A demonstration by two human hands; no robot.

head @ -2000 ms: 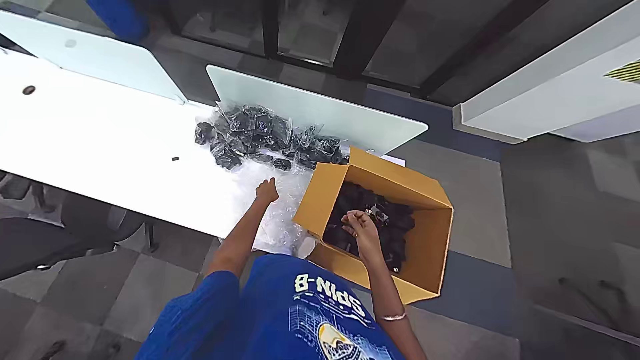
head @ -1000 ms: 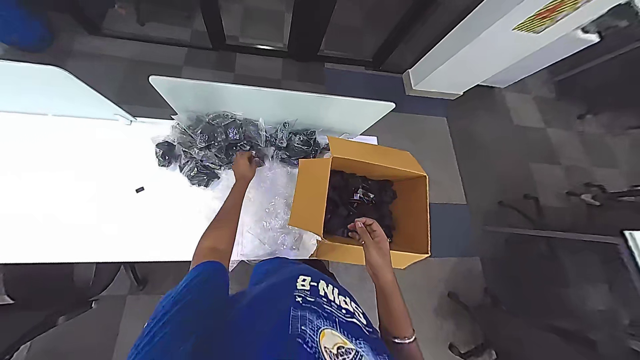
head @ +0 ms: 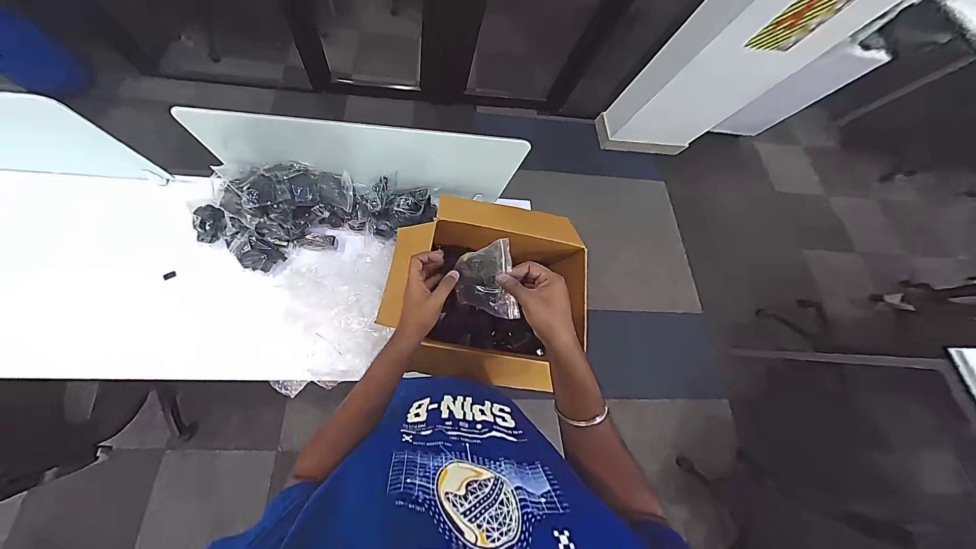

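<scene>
Above the open cardboard box (head: 503, 217), my two hands hold a clear zip-lock plastic bag (head: 488, 278) by its sides. My left hand (head: 428, 293) pinches its left edge, and my right hand (head: 541, 297) grips the zip edge at the right. Whether anything is inside the bag cannot be told. Black items (head: 480, 328) lie in the box below. Left of the box, a heap of black items in clear plastic bags (head: 290, 202) rests on the white table, with loose clear plastic bags (head: 335, 297) in front of it.
A frosted divider panel (head: 358, 149) stands along the back of the white table (head: 91, 305). On the table lies a small black piece (head: 169, 275). A white pillar (head: 648, 107) rises at the back right. Part of a chair (head: 130, 415) shows below the table at left.
My left hand has moved right, from the heap of bagged items to above the box. A clear bag is now held between both hands. The view has shifted.
</scene>
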